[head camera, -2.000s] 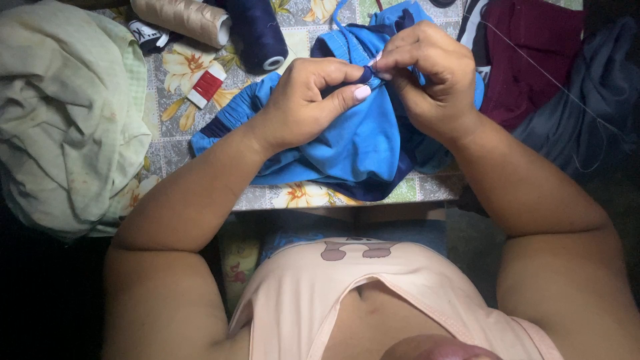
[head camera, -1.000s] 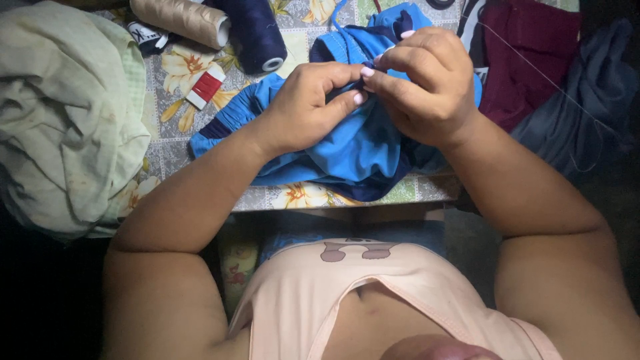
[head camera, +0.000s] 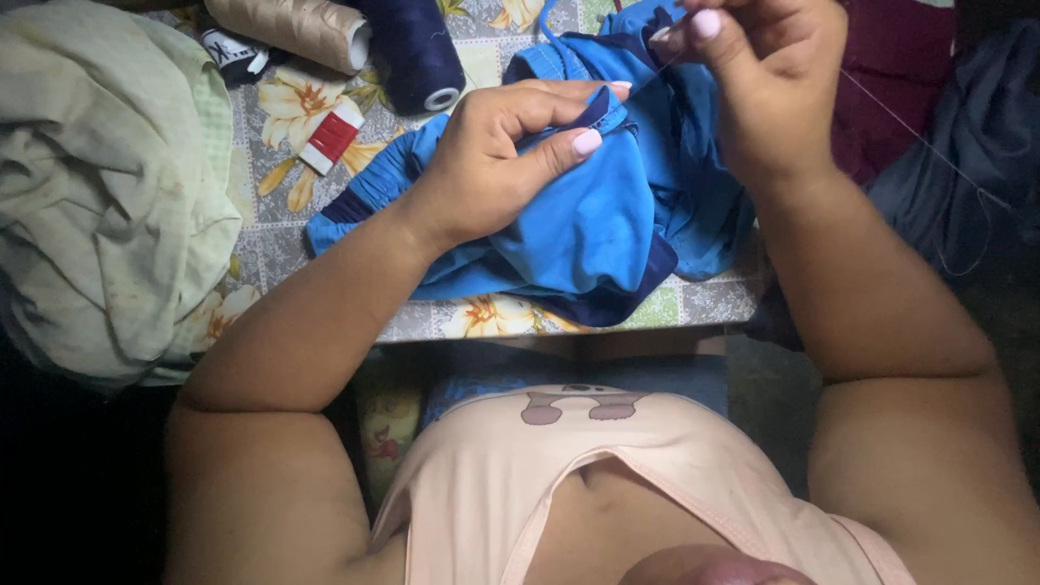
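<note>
A bright blue fabric garment (head camera: 585, 219) with navy trim lies bunched on the table. My left hand (head camera: 520, 150) pinches a navy-edged fold of it between thumb and fingers. Up and to the right, near the top of the view, my right hand (head camera: 760, 77) has its thumb and fingertips pinched together. A fine thread (head camera: 647, 83) runs from the pinched fold to those fingertips. Whether they hold a needle or only the thread cannot be made out. Part of the right fingers is cut off by the top edge.
On the floral tablecloth (head camera: 487, 317) are a beige thread cone (head camera: 292, 28), a navy thread cone (head camera: 414, 57) and a red thread card (head camera: 331, 138). Pale green cloth (head camera: 106, 195) is heaped at left. Maroon fabric (head camera: 890, 81) and dark grey-blue fabric (head camera: 959, 154) lie at right, with loose thread across them.
My right hand has moved away from my left, up and to the right, and thread now stretches between them. The left hand still pinches the blue garment.
</note>
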